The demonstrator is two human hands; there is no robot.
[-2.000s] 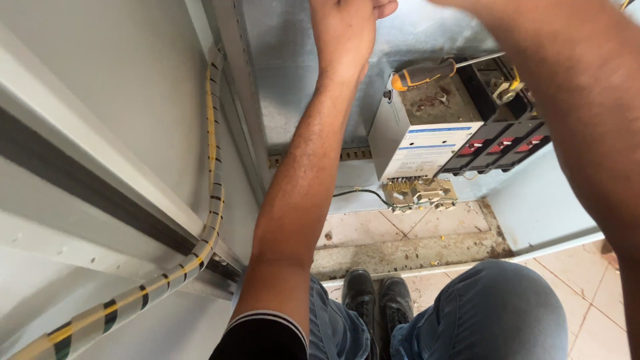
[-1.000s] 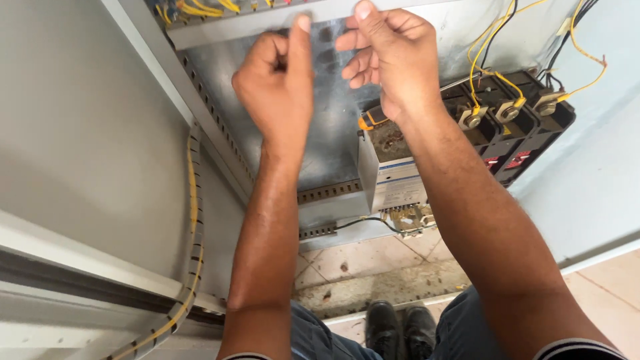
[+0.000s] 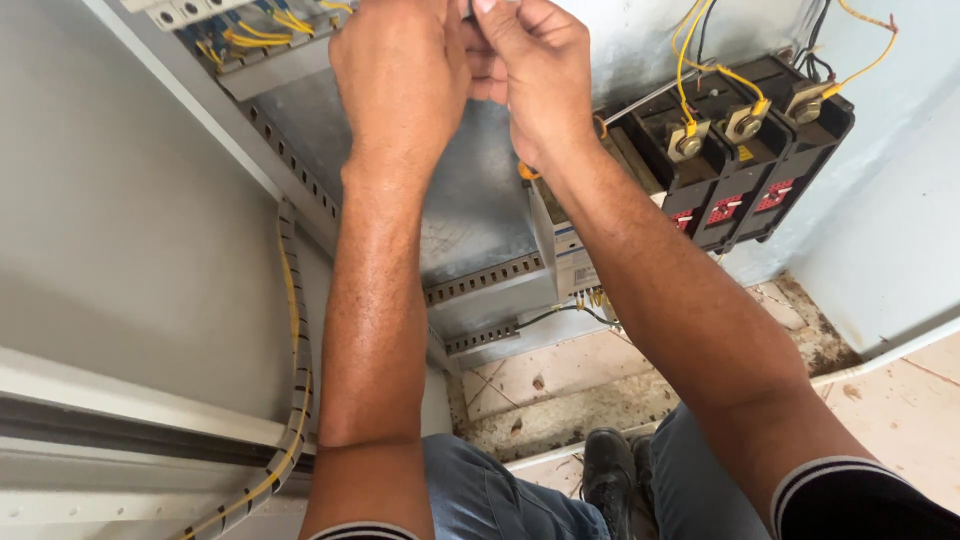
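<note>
Both hands are together at the top edge of the head view, in front of the cabinet's metal back plate [image 3: 480, 195]. My left hand [image 3: 401, 75] shows its back, and its fingertips are cut off or hidden. Beside it, my right hand [image 3: 544, 71] has its thumb and fingers bent around a small dark thing at the top edge, too little of it visible to name. A screwdriver [image 3: 652, 96] with an orange handle lies on top of the electrical units, partly behind my right wrist. Yellow wires [image 3: 682, 71] run to bolted terminals of the black circuit breaker [image 3: 750, 165].
White modular breakers [image 3: 187, 11] with yellow and blue wiring are at the upper left. A wrapped cable loom [image 3: 300, 375] hangs along the cabinet door [image 3: 135, 225]. Slotted metal rails [image 3: 484, 279] cross below the plate, near a white-fronted electrical unit [image 3: 574, 262]. Tiled floor [image 3: 892, 420] lies below.
A second ago my hands were apart with thumbs raised; now they are close together at the top edge. The view has shifted, showing more of the black breaker and the upper wiring than two seconds ago.
</note>
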